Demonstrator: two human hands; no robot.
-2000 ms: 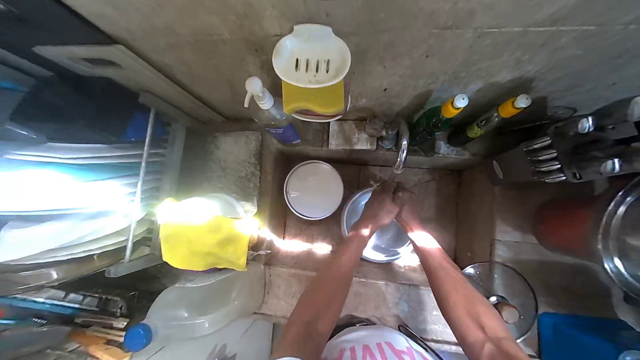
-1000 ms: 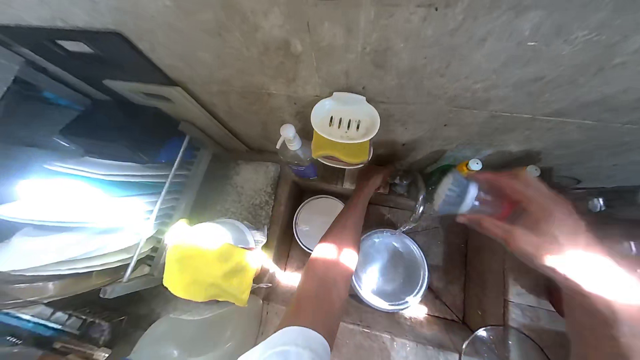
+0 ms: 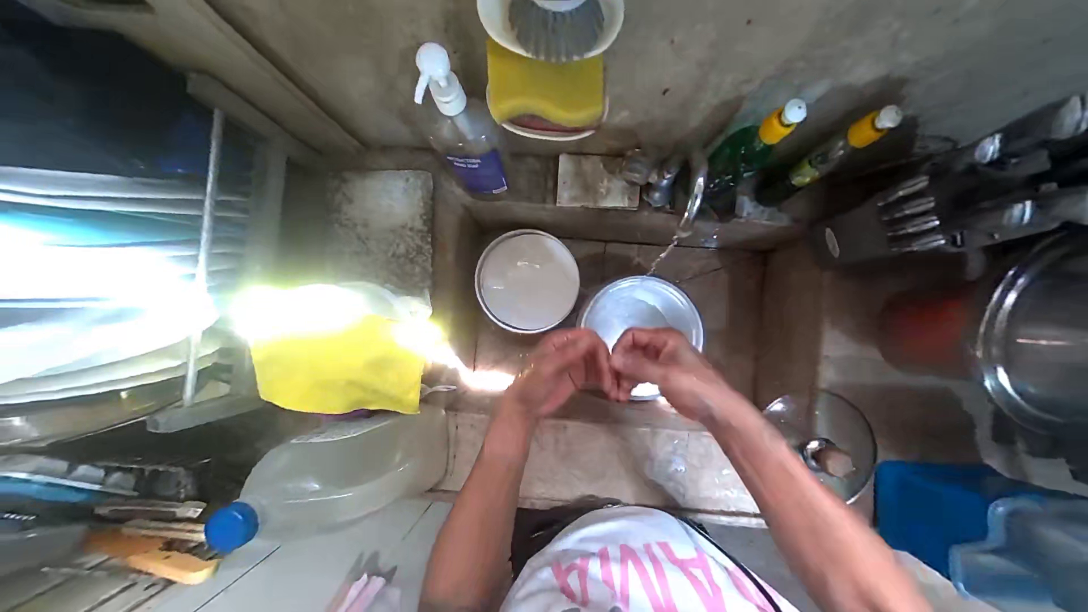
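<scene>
My left hand (image 3: 565, 370) and my right hand (image 3: 659, 361) are close together over the near edge of a metal bowl (image 3: 629, 297) in the sink. Their fingers are loosely curled, and I see no object in either; the palms are partly hidden. A thin stream from the metal faucet (image 3: 695, 195) runs into the bowl. Left of it in the basin sits a round container with whitish contents (image 3: 527, 280). On the wall, a scrub brush (image 3: 557, 30) lies bristles-out in the white soap dish (image 3: 489, 13), above a yellow sponge (image 3: 544, 85).
A pump bottle (image 3: 476, 153) and two yellow-capped bottles (image 3: 769, 132) stand behind the basin. To the left are a dish rack (image 3: 204, 255), a yellow cloth (image 3: 340, 365) and a large plastic jug (image 3: 340, 476). A glass lid (image 3: 829, 442), cutlery holder (image 3: 867, 229) and metal pot (image 3: 1037, 340) are at right.
The brush that my right hand held a second ago is now in the soap dish. My left hand has come back from beside the faucet, and both hands are together over the bowl.
</scene>
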